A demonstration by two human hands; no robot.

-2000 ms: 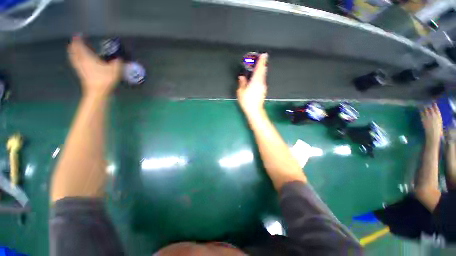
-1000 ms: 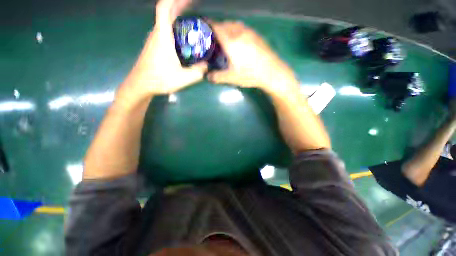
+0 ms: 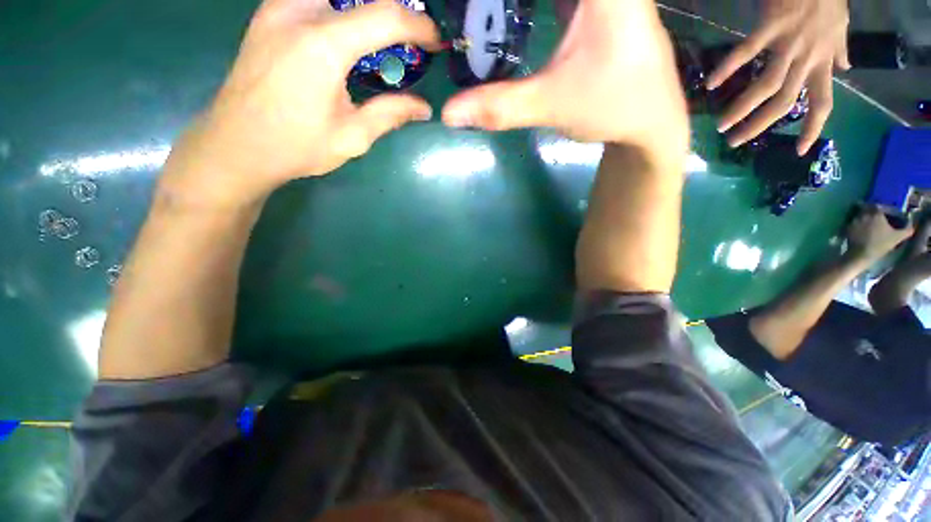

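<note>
My left hand (image 3: 327, 97), bare, is curled around a black cylindrical unit (image 3: 391, 69) at the top centre, its open end showing a blue-lit circuit board with a pale round part. My right hand (image 3: 602, 82) is curved at the right side of a black end cap (image 3: 490, 36) with a pale disc face; the fingers are cut off by the top edge, so its grip is hard to tell. Thin red and dark wires run between the unit and the cap. Both thumbs point toward each other below them.
Another person's hand (image 3: 786, 61) reaches over black units (image 3: 791, 158) on the green bench (image 3: 408, 245) at right. Clear rings (image 3: 63, 224) lie at left. A blue bin (image 3: 903, 168) and a person in dark clothing (image 3: 847, 357) are at far right.
The unit and the end cap now show side by side with wires between them, and my hands have moved apart. Another person's hand has come in over the units at right.
</note>
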